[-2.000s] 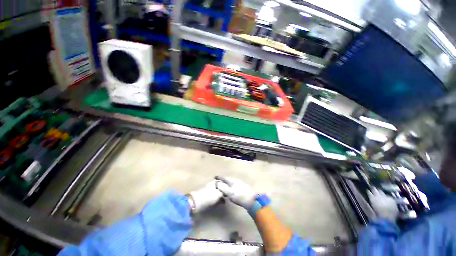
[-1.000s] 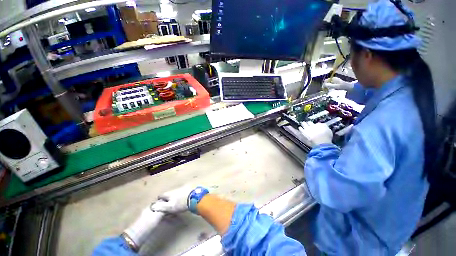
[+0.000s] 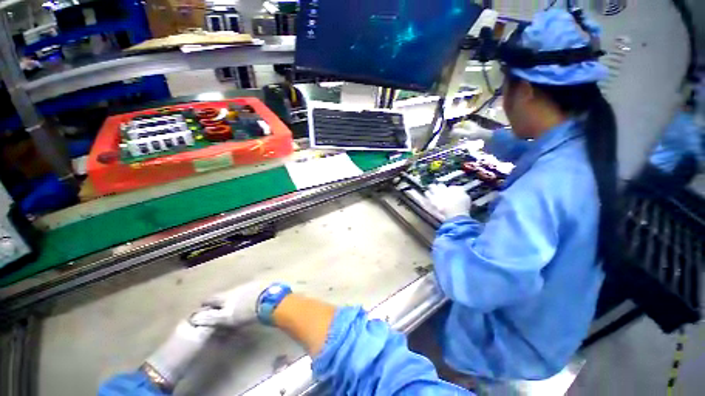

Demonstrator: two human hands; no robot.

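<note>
My left hand (image 3: 182, 349), in a white-grey glove, is low at the left of the view, over the pale flat bed of the line (image 3: 325, 255). My right hand (image 3: 238, 304), in the same kind of glove with a blue band at the wrist, touches it at the fingertips. No part or tool shows between them. The fingers overlap, so whether one grips the other's glove cannot be told.
A person in blue (image 3: 526, 240) stands at the right with gloved hands on a circuit board (image 3: 464, 172). Beyond the metal rail (image 3: 232, 224) are a green mat (image 3: 174, 203), a red-orange tray (image 3: 147, 174), a keyboard (image 3: 359, 128) and a monitor (image 3: 371, 39).
The view has turned right, bringing the person in blue and their board fully in and moving the white fan box almost out at the left. My hands stay together, lower left in view.
</note>
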